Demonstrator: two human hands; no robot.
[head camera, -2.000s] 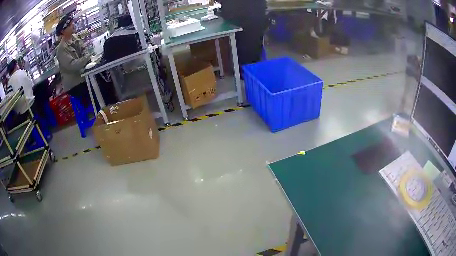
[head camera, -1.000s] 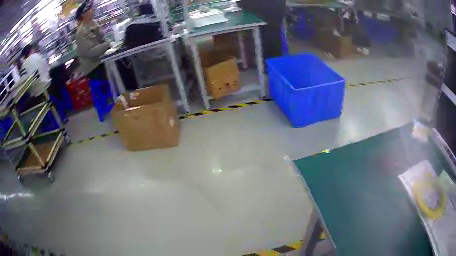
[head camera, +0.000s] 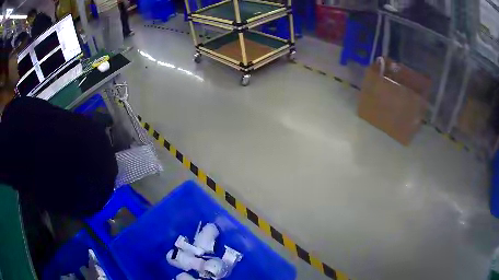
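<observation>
Neither of my hands is in the picture. Nearest in front of me is a blue plastic tote (head camera: 156, 238) at the bottom of the view, cut off by the lower edge. Several white security cameras (head camera: 205, 238) lie loosely in it, some overlapping. A second blue tote (head camera: 72, 252) stands to its left, with white parts (head camera: 94, 267) partly showing at the bottom edge.
A person in black (head camera: 57, 156) sits on a blue stool (head camera: 123, 205) at left, by a bench with a monitor (head camera: 49, 52). Yellow-black tape (head camera: 219, 190) runs along the grey floor. A wheeled rack (head camera: 241, 41) stands at the back, a cardboard box (head camera: 394, 101) at right.
The view has swung left and down. My green bench, the keyboard and the tape roll have left it. The tote of cameras and the person in black have come in; the cardboard box now shows at right.
</observation>
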